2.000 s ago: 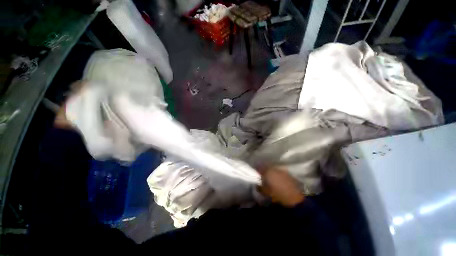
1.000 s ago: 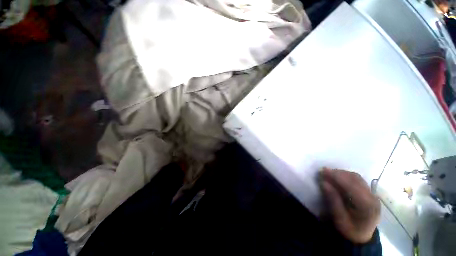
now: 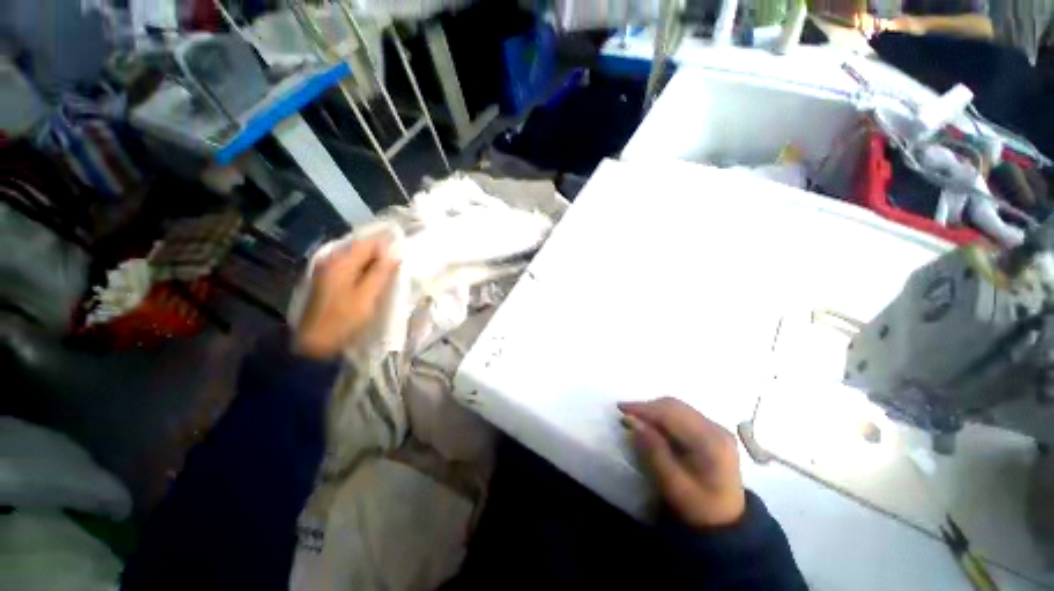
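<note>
Light garments (image 3: pixel 480 248) lie bunched in a pile beside the white table's left edge and hang down towards my lap. My left hand (image 3: pixel 347 294), slightly blurred, is at the left of the pile with its fingers closed on pale cloth. My right hand (image 3: pixel 691 459) rests on the white table (image 3: pixel 624 289) near its front edge, thumb and fingers curled together. A tiny yellowish spot shows at its fingertips; I cannot tell if it is a held thing. Yellow-handled thread snips (image 3: pixel 969 556) lie right of my right hand.
The sewing machine head (image 3: pixel 954 335) stands at the right over its bed. A red basket (image 3: pixel 884 191) with thread cones is behind it. At left are a stool (image 3: pixel 197 245), an orange-red basket (image 3: pixel 150 312) with white pieces, and a blue-edged table (image 3: pixel 283 112).
The view has swung up and right. The cloth stretched between both hands two seconds ago is no longer held that way. My left hand has come onto the pile; my right hand remains at the table's front.
</note>
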